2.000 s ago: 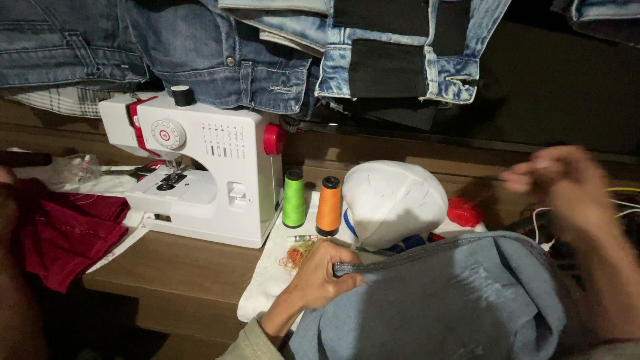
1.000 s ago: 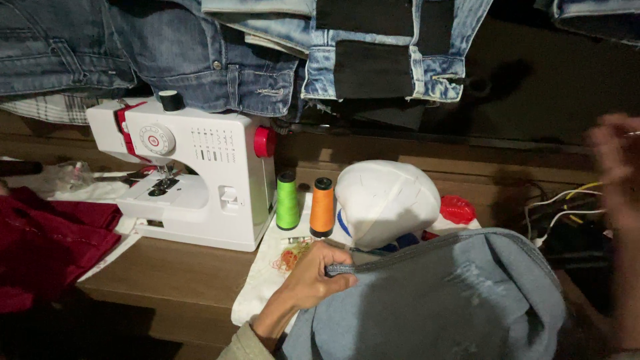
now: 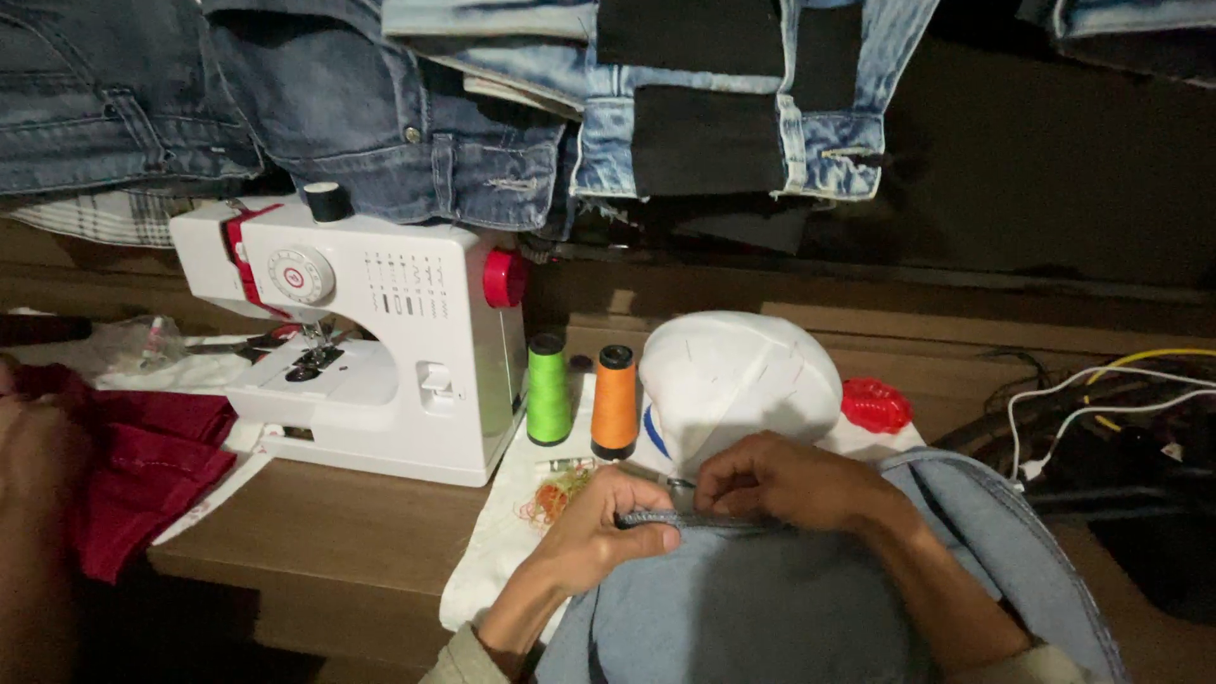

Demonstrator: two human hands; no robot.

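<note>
My left hand (image 3: pixel 608 532) pinches the thick seamed edge of a blue denim garment (image 3: pixel 750 598) between thumb and fingers. Just right of it, my right hand (image 3: pixel 793 484) is bent over the same edge with its fingers curled; whether they hold the cloth or something small is hidden. Behind my hands sits a white cloth pincushion (image 3: pixel 741 370) with several pins or needles in it. A green thread cone (image 3: pixel 548 394) and an orange thread cone (image 3: pixel 616 404) stand upright to its left. Loose thread scraps (image 3: pixel 551 496) lie beside my left hand on a white cloth (image 3: pixel 484 560).
A white sewing machine (image 3: pixel 408 342) stands on the wooden table (image 3: pixel 332 532). At the far left, another person's hand (image 3: pixel 38 456) is at a dark red cloth (image 3: pixel 152 475). Jeans (image 3: pixel 475 123) hang above. A red plastic dish (image 3: pixel 876 406) and white cables (image 3: pixel 1083 408) are at the right.
My right hand, raised away at the right before, has come down to the denim edge beside my left hand. My left hand keeps its grip. The other person's hand now shows more over the red cloth.
</note>
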